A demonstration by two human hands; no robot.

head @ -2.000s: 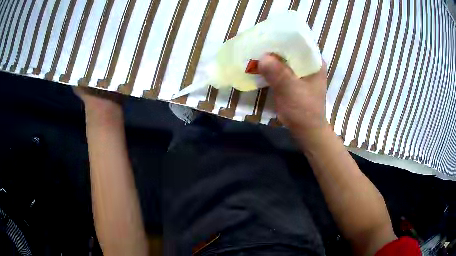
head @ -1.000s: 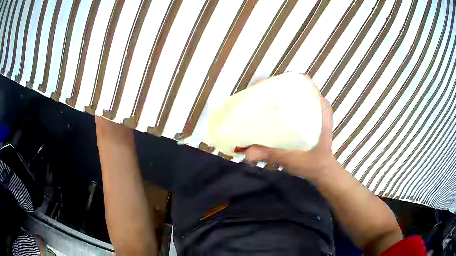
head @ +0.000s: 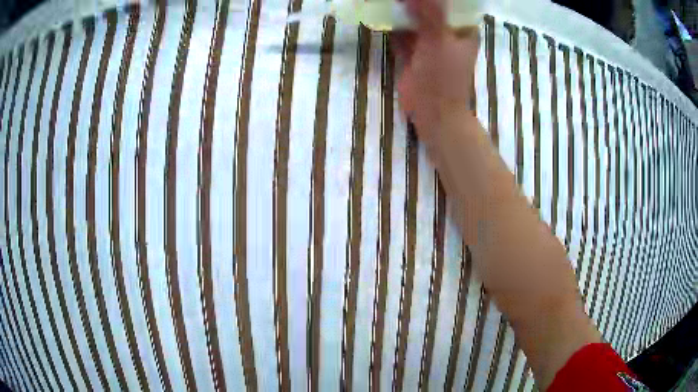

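The large white slotted panel point(head: 260, 191) with parallel brown grooves fills most of the head view. My right hand point(head: 438, 65) is stretched out to the panel's far edge, at the top of the picture. It is closed around the pale yellow glue bottle point(head: 379, 15), which is blurred and partly cut off by the top edge. The bottle lies sideways over the far groove ends, its thin end towards the left. The nozzle tip is too blurred to make out. My left hand is not in view.
The panel's plain white far rim point(head: 566, 27) curves down to the right. Dark floor and blurred clutter point(head: 654, 31) show beyond it at the top right. A dark area shows past the near edge at the lower right. My red sleeve point(head: 597, 371) is over the panel.
The view has shifted from the panel's near edge to its far edge. My right hand has carried the bottle from the near edge to the far edge. My left arm has gone out of view.
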